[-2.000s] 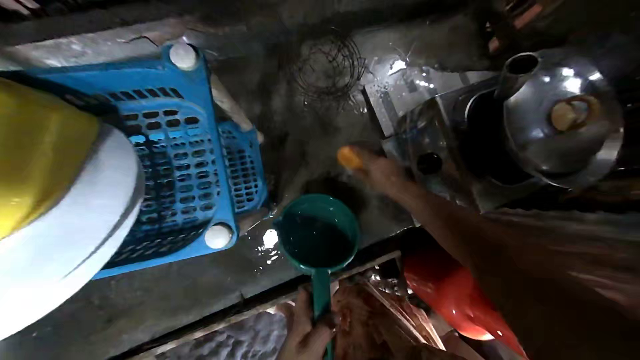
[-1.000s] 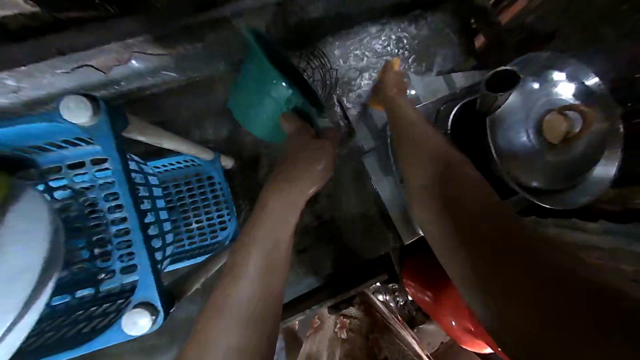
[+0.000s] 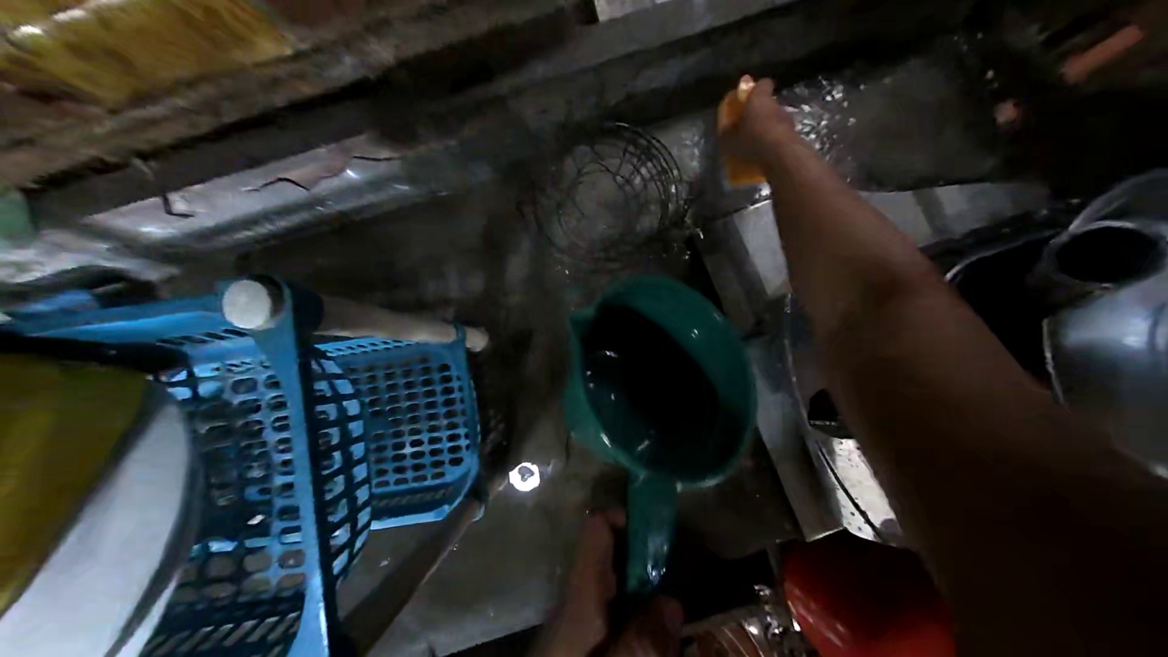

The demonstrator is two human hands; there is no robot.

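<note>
My left hand (image 3: pixel 607 593) is at the bottom middle, gripping the handle of a green plastic dipper (image 3: pixel 730 365), whose round bowl is upright with dark liquid inside. At the upper right my right hand (image 3: pixel 762 123) holds an orange sponge-like block (image 3: pixel 735 137) against the wet grey surface (image 3: pixel 547 538). Water glistens just right of those fingers. Between the dipper and the back ledge lies a round tangle of thin wire (image 3: pixel 611 192). The undersides of the fingers on both hands are partly hidden.
A blue plastic basket rack (image 3: pixel 315 474) stands at left, with a yellow and white object (image 3: pixel 137 538) over it. Along the right is a metal stove (image 3: pixel 766 401) bearing metal cookware (image 3: pixel 1118 347). A red container (image 3: pixel 862 593) sits below. A rough ledge (image 3: pixel 392 82) runs across the back.
The dipper, tilted near the wire a second ago, is now back toward me with its bowl upright. My right hand has moved from beside the stove to farther back on the wet surface.
</note>
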